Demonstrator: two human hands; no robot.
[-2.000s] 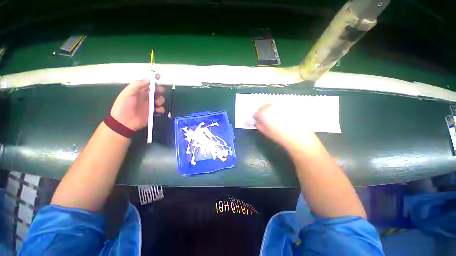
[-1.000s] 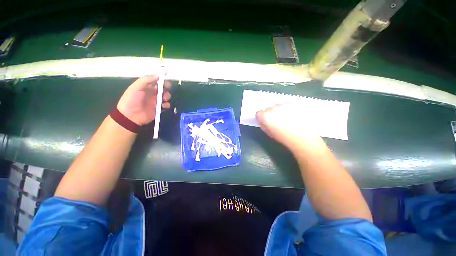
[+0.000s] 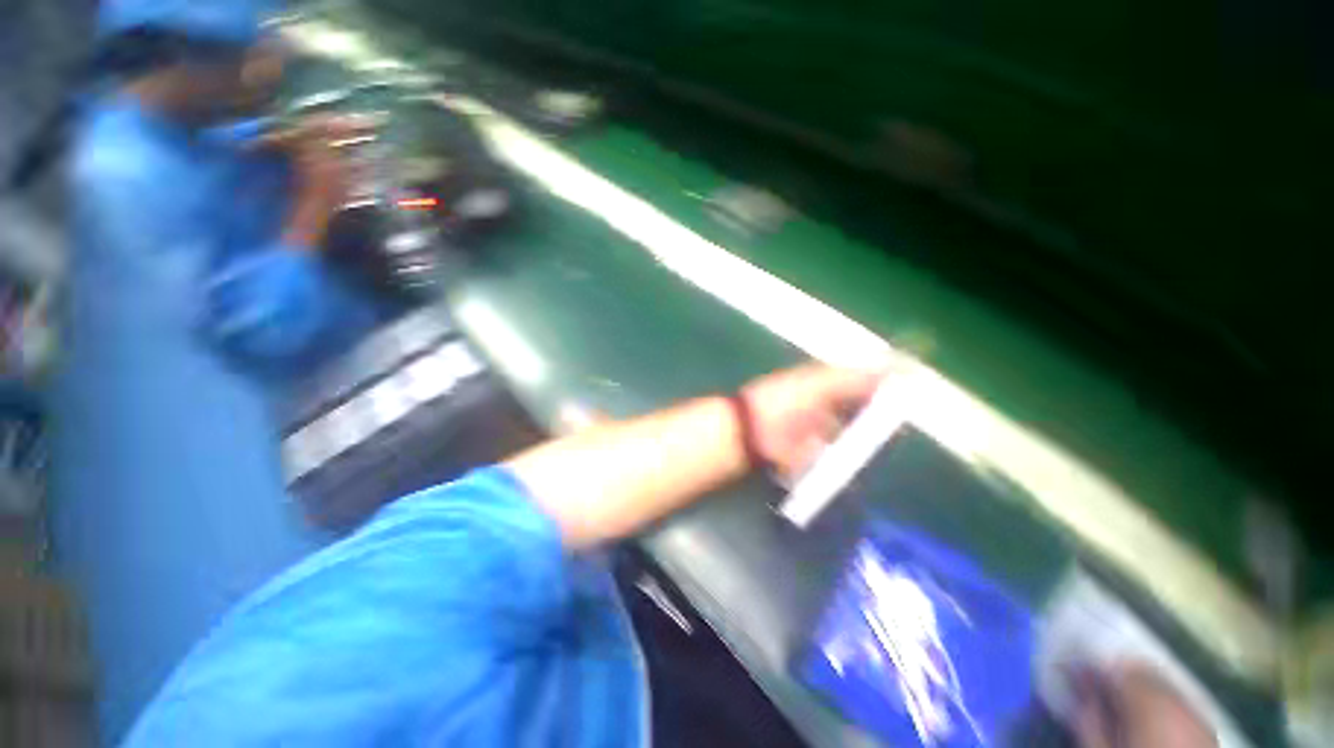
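The frame is strongly blurred. My left hand, with a dark red wristband, holds a slim phone body seen nearly edge-on as a white bar, over the bench by the white rail. The blue plastic tray lies below and right of it, with loose white strips inside. My right hand is at the bottom right, cut off by the edge, on or over the white strip sheet. Whether its fingers pinch anything cannot be told.
A co-worker in a blue smock sits at the upper left, hands over small blurred items. A dark rack with white pieces stands beside the bench. The white rail runs diagonally, with a blurred unit on the belt beyond.
The view has swung left and tilted, bringing the co-worker in. The tray and sheet now appear at the lower right. My left hand still holds the phone body.
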